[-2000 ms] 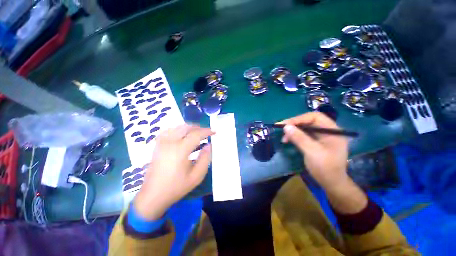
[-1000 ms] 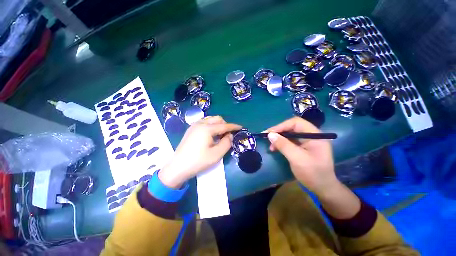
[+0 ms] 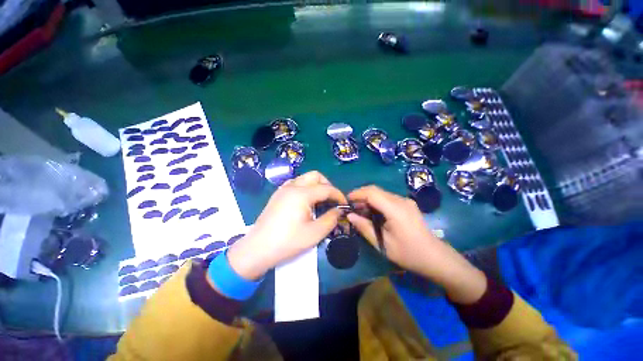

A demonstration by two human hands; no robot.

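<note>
A round unit with its black disc lid (image 3: 343, 252) lies in front of me, the lid toward me. My left hand (image 3: 288, 217), with a blue wrist band, has its fingertips closed at the unit's upper edge. My right hand (image 3: 396, 227) meets it there from the right, its fingertips close to the left ones. Dark tweezers (image 3: 381, 233) are tucked in my right hand and point down toward me. The fingers hide most of the unit's open half; any small piece between them is not clear. A blank white strip (image 3: 297, 289) lies below my left hand.
A sticker sheet (image 3: 173, 169) with black half-moons and a fuller strip (image 3: 151, 276) lie left. A dropper bottle (image 3: 92, 134), plastic bag (image 3: 53, 185) and white box (image 3: 21, 243) are far left. Several units (image 3: 419, 178) lie right, beside another sticker strip (image 3: 511, 151). Ribbed clear trays (image 3: 585, 127) stand far right.
The view has shifted. My right hand has turned the tweezers from pointing at the unit to tucked downward, and its fingertips have moved in to my left fingertips over the unit.
</note>
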